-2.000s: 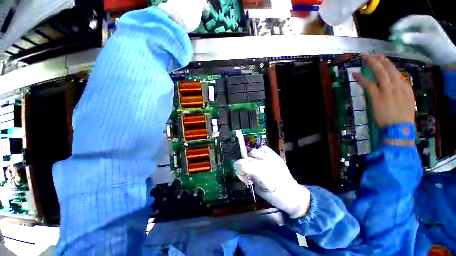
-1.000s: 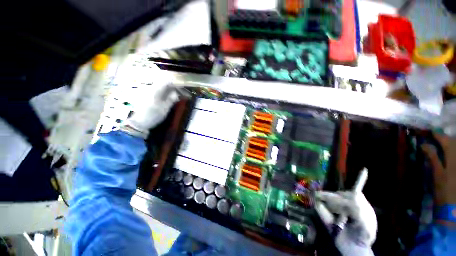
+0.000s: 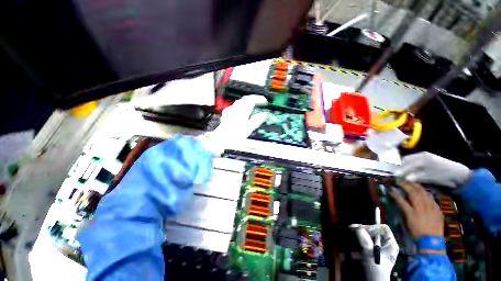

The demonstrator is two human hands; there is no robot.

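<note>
My left hand, in a white glove, reaches over the rail at the left edge of a black tray of small green boards; its fingers are apart and nothing shows in them. My right hand, white-gloved, holds a white and dark marker pen upright, right of the power circuit board. That board lies in its carrier with white blocks, three orange-copper inductors and black blocks. My left sleeve covers its left part.
Another person's bare hand and gloved hand are over a board at right. Beyond the rail are a red parts bin, yellow tape rolls and another board. A dark monitor or hood hangs upper left.
My left hand has moved from the carrier's left edge to the tray beyond the rail. My right hand has moved off the board's coloured parts. The view has shifted, showing more beyond the rail.
</note>
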